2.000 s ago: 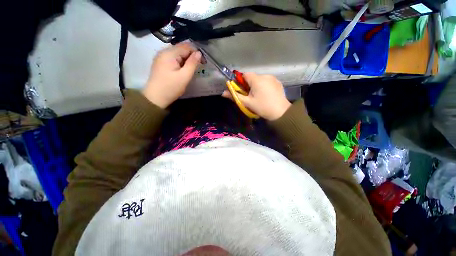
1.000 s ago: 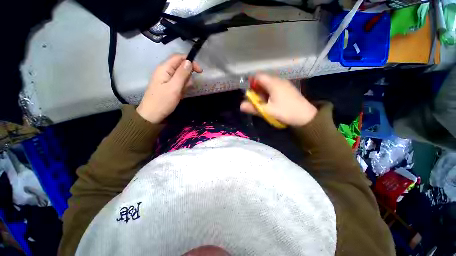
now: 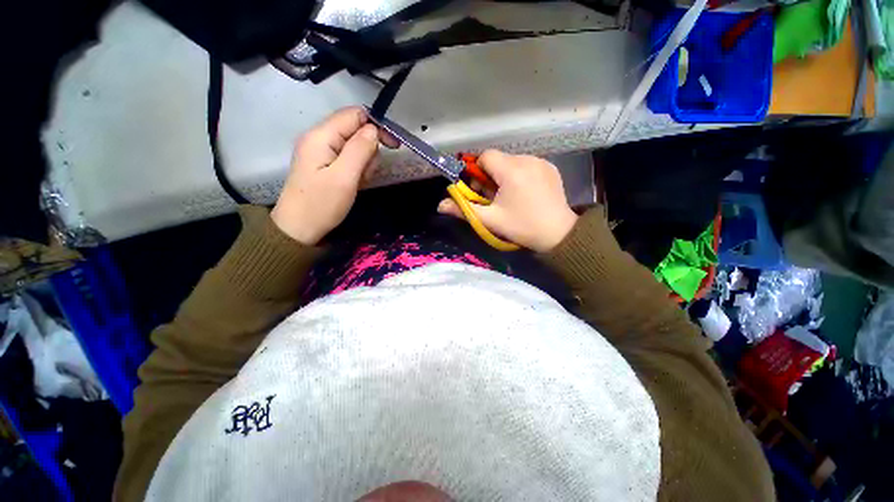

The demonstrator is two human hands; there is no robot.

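My left hand (image 3: 328,175) pinches a black strip (image 3: 391,92) near the table's front edge; the strip slants up and right from the fingertips. My right hand (image 3: 521,199) holds scissors (image 3: 422,149) by their yellow and red handles. The silver blades point up-left and lie across the strip at my left fingertips. Whether the blades are fully closed is hard to tell. Another black strip (image 3: 215,127) hangs down over the table at the left. A dark pile of strips (image 3: 343,59) lies at the top of the table.
The off-white table (image 3: 137,147) spans the top. A large black bundle (image 3: 235,25) is at top left. A blue bin (image 3: 720,83) with small items is at top right, beside green cloth (image 3: 804,31). A pale strip (image 3: 659,69) runs diagonally by it. Bags and scraps lie below right.
The scissors were blurred and away from the strip one second ago; my right hand has moved left and up, bringing the blades to my left fingertips. My left hand still holds the strip.
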